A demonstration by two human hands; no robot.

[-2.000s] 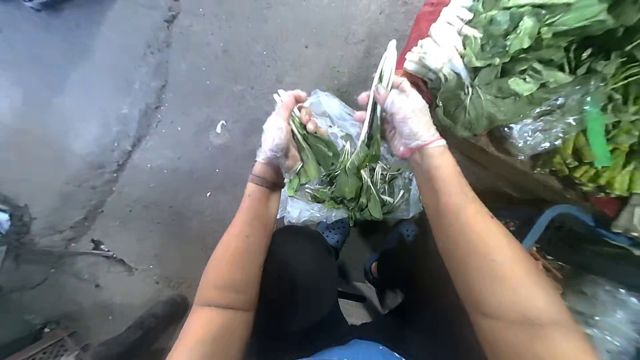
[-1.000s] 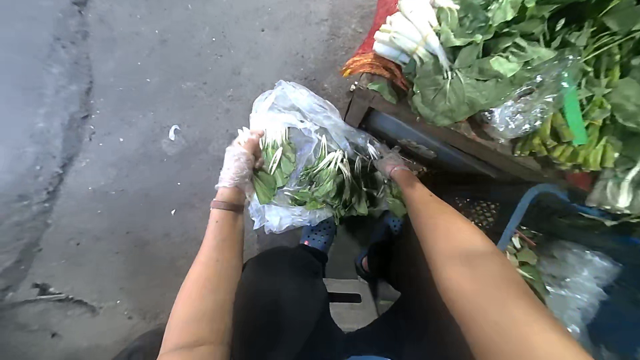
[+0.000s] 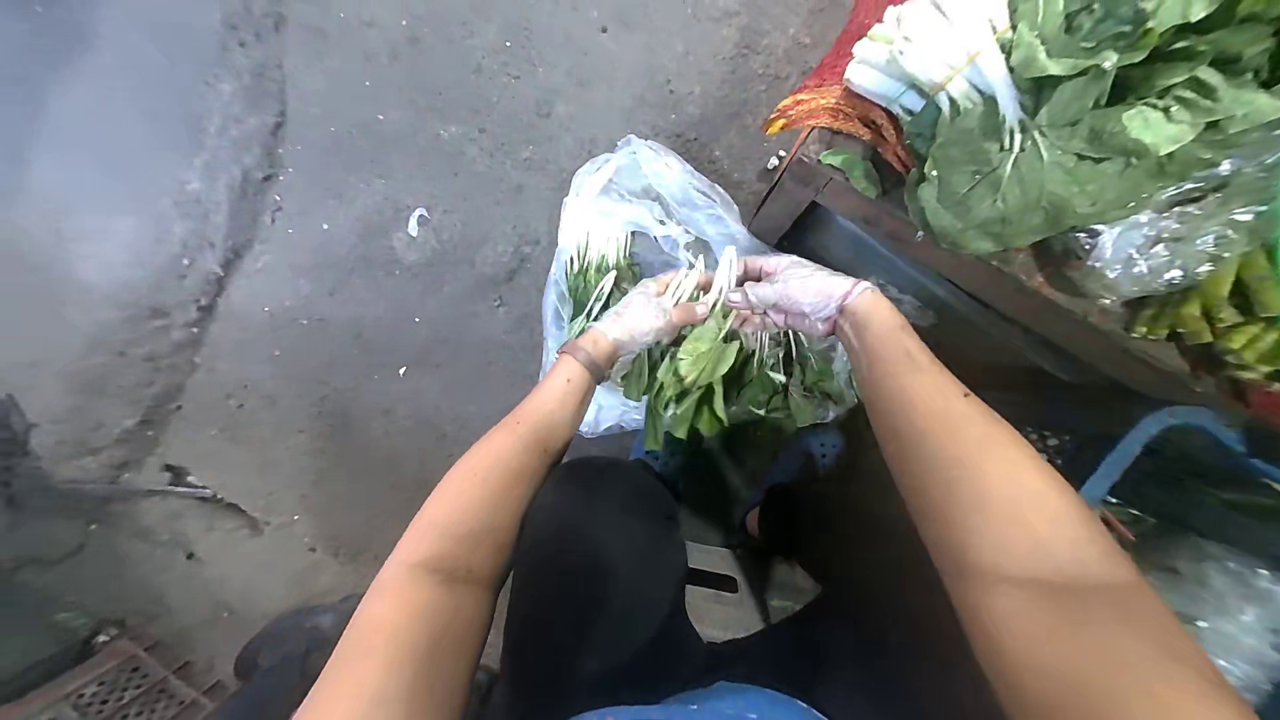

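Note:
My left hand (image 3: 645,315), in a clear plastic glove, is closed on pale stems of leafy greens (image 3: 700,365). Close against it on the right, my right hand (image 3: 790,292), also gloved, grips white stems of the same greens between thumb and fingers. The leaves hang down toward my knees. Under both hands lies a clear plastic bag (image 3: 650,180), spread out, with more greens (image 3: 595,275) on its left part, stems pointing away from me. Other greens (image 3: 795,375) show below my right hand. The fingers partly hide the stems.
At right, a wooden-edged stand (image 3: 1060,325) bears large leafy vegetables (image 3: 1040,180), a bundle of white stalks (image 3: 930,50) and clear plastic. Red netting (image 3: 850,70) lies at its corner. A blue curved bar (image 3: 1150,435) is at lower right, a plastic crate (image 3: 120,680) at lower left.
One second ago my hands were apart at the two sides of the bag; now they are together over it, holding greens. Two seconds ago each hand held greens, apart from the other.

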